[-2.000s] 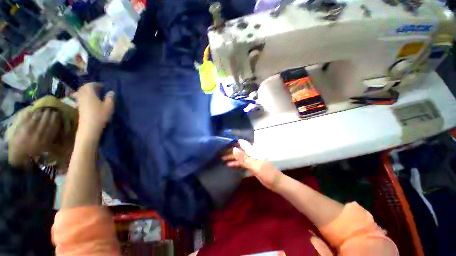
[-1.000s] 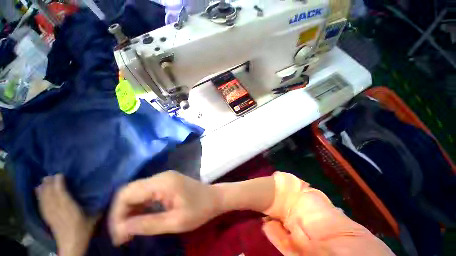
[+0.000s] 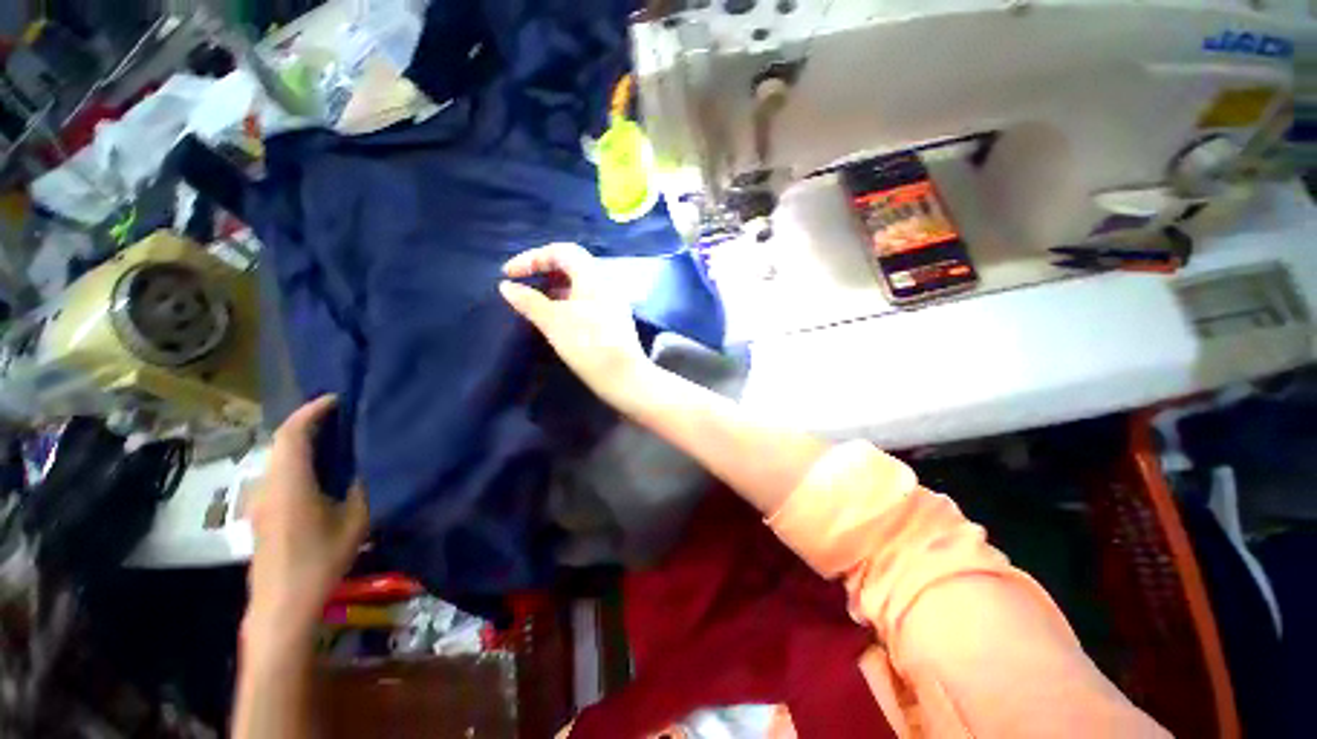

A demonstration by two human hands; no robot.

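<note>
The navy garment fabric (image 3: 433, 303) lies in soft folds left of the needle area and hangs over the table's front edge. A shinier blue part (image 3: 679, 300) lies under the lamp near the presser foot (image 3: 729, 224). A grey fabric panel (image 3: 621, 484) shows below the navy. My right hand (image 3: 571, 311) is over the fabric, thumb and forefinger close together; whether cloth is pinched between them I cannot tell. My left hand (image 3: 306, 498) is at the fabric's left edge, thumb and fingers apart, slightly blurred; its grip is unclear.
The off-white sewing machine (image 3: 1069, 87) stands at the right, with a smartphone (image 3: 910, 231) and thread snips (image 3: 1119, 257) on its bed. A lime-green plate (image 3: 626, 171) hangs left of the needle. A cream second machine (image 3: 145, 325) stands left. An orange-red crate (image 3: 1192, 606) is at lower right.
The view has swung back left. My right hand has moved up from the lower front onto the middle of the fabric. My left hand is now at the fabric's left edge.
</note>
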